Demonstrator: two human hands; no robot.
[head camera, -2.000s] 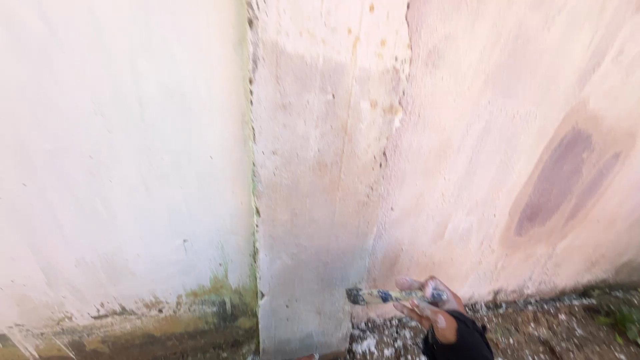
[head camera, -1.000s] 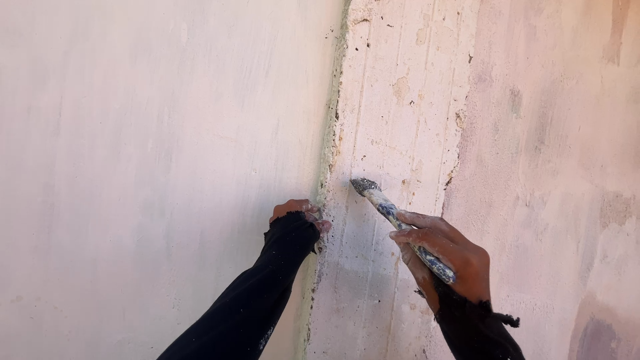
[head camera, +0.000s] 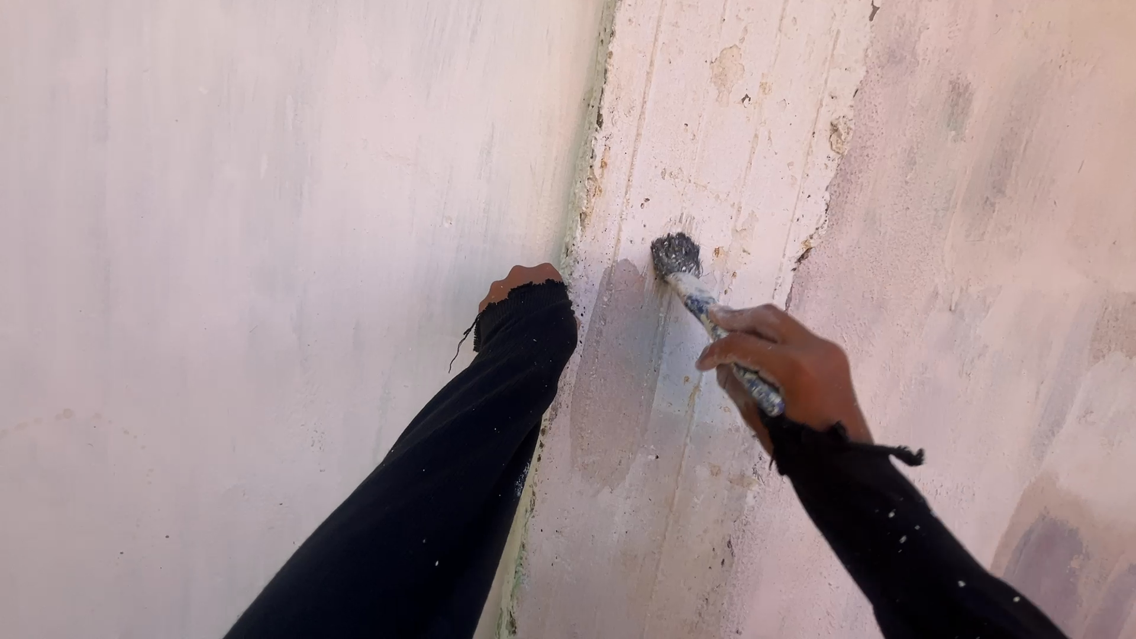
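My right hand is closed around the paint-spattered handle of a paintbrush. The dark, splayed bristles touch the pale pillar face, at the top right of a darker, wet-looking patch. My left hand is by the pillar's left edge; only its back and knuckles show above the frayed black cuff. The sleeve hides its fingers, so whether it holds anything cannot be seen.
A smooth whitish wall lies left of the pillar, along a rough, chipped edge. On the right, a pinkish wall with streaks and darker blotches meets the pillar along a crumbling plaster seam.
Two seconds ago only my right hand with the brush was in view, low by the ground. Since one second ago the bristles have come to press and splay on the pillar. The view has shifted up.
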